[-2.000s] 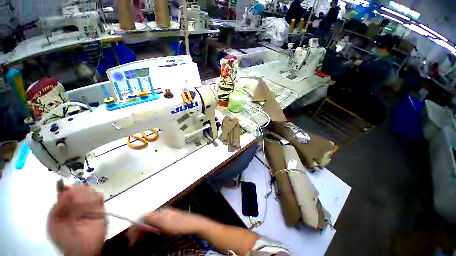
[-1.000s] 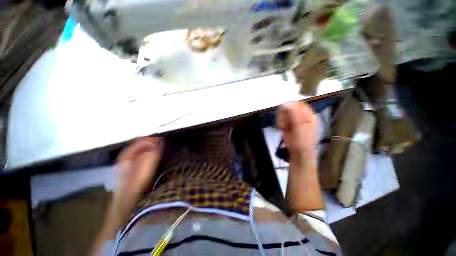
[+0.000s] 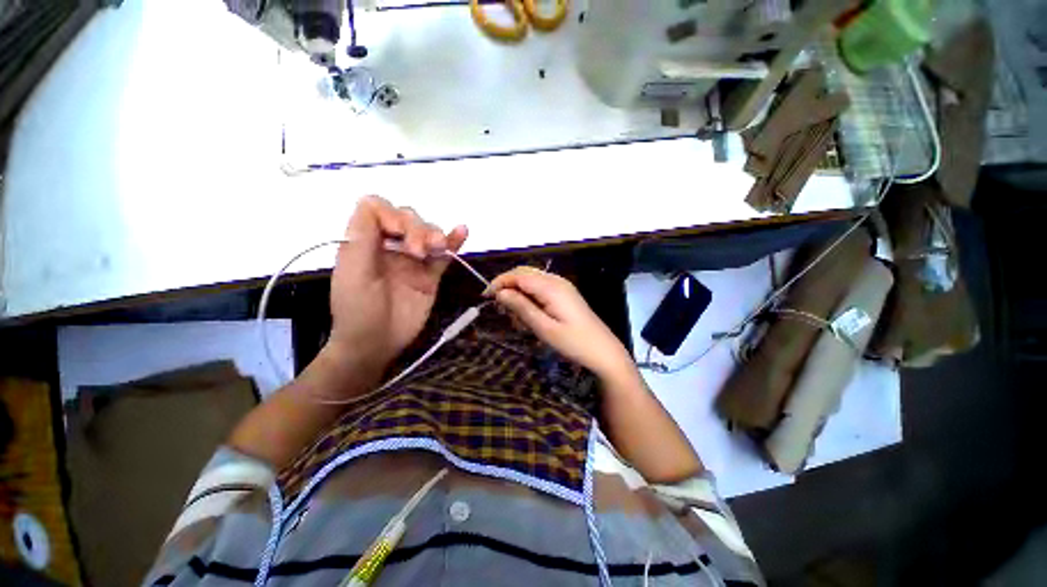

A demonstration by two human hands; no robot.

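A thin white cord (image 3: 266, 307) loops out to the left above my lap and curves back under my left forearm. A pale, thicker connector piece (image 3: 460, 325) on it lies between my hands. My left hand (image 3: 388, 275) is raised at the table's front edge, with the cord between its bent fingers. My right hand (image 3: 556, 314) pinches the cord just right of it. A short stretch of cord runs between the two hands. The fingertips hide where the cord ends.
The white table (image 3: 207, 218) carries the sewing machine (image 3: 643, 57), orange-handled scissors (image 3: 502, 16) and brown strips (image 3: 792, 140). Right shelf: dark phone (image 3: 677, 313) with a cable, tied brown roll (image 3: 792, 327) and pale roll (image 3: 829, 378). Brown panels (image 3: 161, 470) are stacked at left. Another yellow-marked cord (image 3: 377, 553) hangs on my chest.
The view has tilted down from the machine to my lap. My hands, apart and blurred a second ago, have come together over the apron with the cord between them.
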